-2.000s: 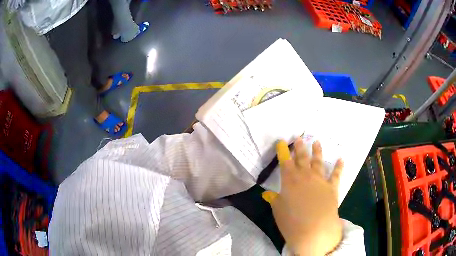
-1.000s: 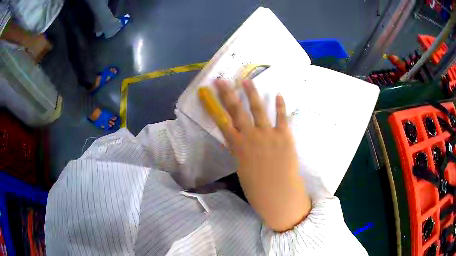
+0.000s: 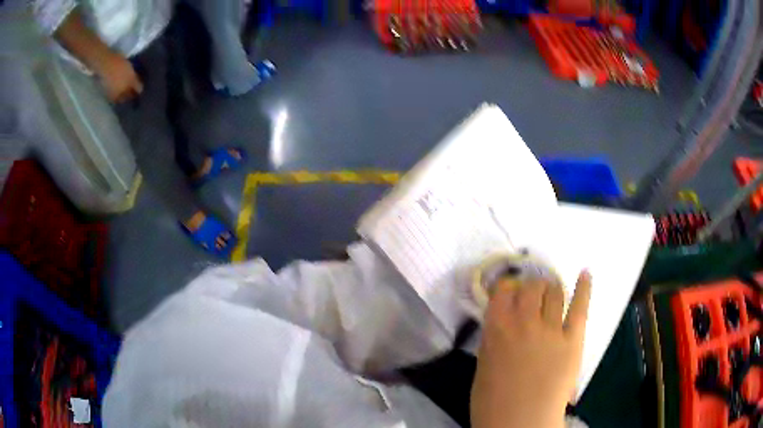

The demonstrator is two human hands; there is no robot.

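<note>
The open notebook is tilted in front of me, with writing on its left page. My right hand is over the middle of the notebook, back up, with its fingers on the near edge of a pale yellow tape roll. Its thumb is hidden. The little finger sticks out over the right page. A black pen shows partly by the fold, left of the hand. My left sleeve runs to the notebook's lower left edge; my left hand is hidden there.
An orange-red tray with black watches stands at the right on the green bench. A blue crate is beyond the notebook. More trays are at the back. A person in blue slippers stands at upper left. A blue rack is at left.
The tape roll has come from the upper left page down to the middle, under my right hand's fingers. The hand has moved down and right. The view has shifted, showing more floor.
</note>
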